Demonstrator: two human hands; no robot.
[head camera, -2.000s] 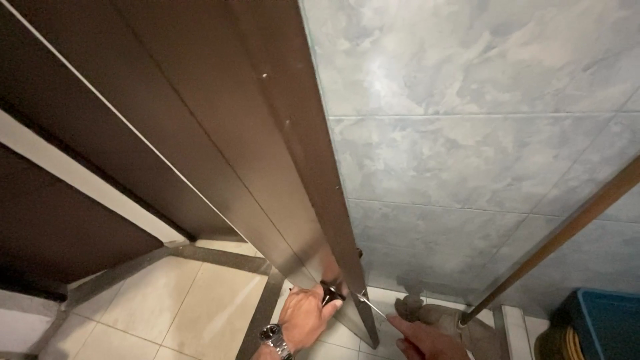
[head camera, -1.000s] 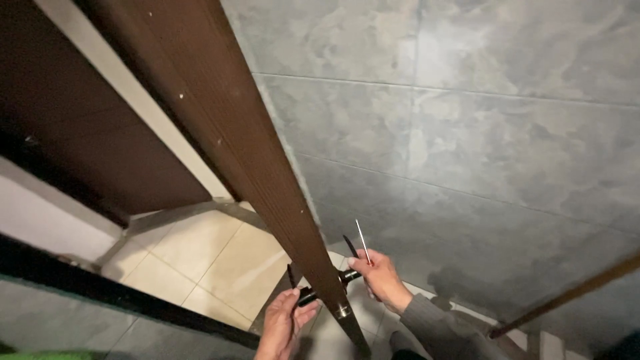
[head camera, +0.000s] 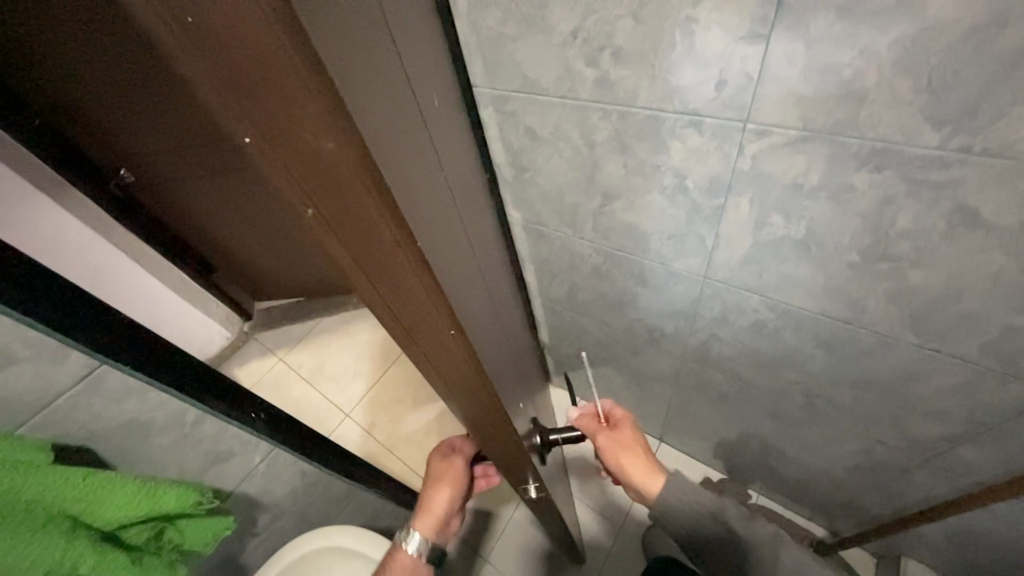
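A brown door (head camera: 408, 272) stands edge-on across the view, with a metal latch plate (head camera: 530, 490) low on its edge. On its right face a dark door handle (head camera: 556, 436) sticks out from a round rose. My right hand (head camera: 620, 444) is at the end of that handle and holds a thin screwdriver (head camera: 593, 384), its shaft pointing up; a slim black piece (head camera: 570, 388), perhaps the handle's lever, rises beside it. My left hand (head camera: 454, 484), with a metal watch (head camera: 416, 546) on the wrist, grips a dark part at the door's left face, mostly hidden by the fingers and door.
Grey tiled wall (head camera: 624, 176) rises close on the right, with a brown pole (head camera: 928, 512) low beside it. A black-edged frame (head camera: 200, 392) slants across the left. Below it are a green towel (head camera: 112, 512) and a white rounded rim (head camera: 336, 552). Beige floor tiles (head camera: 344, 376) lie beyond the door.
The view has shifted, and more of the door's right face shows than one second ago. Both hands remain at the handle on opposite sides of the door, the right still with the screwdriver.
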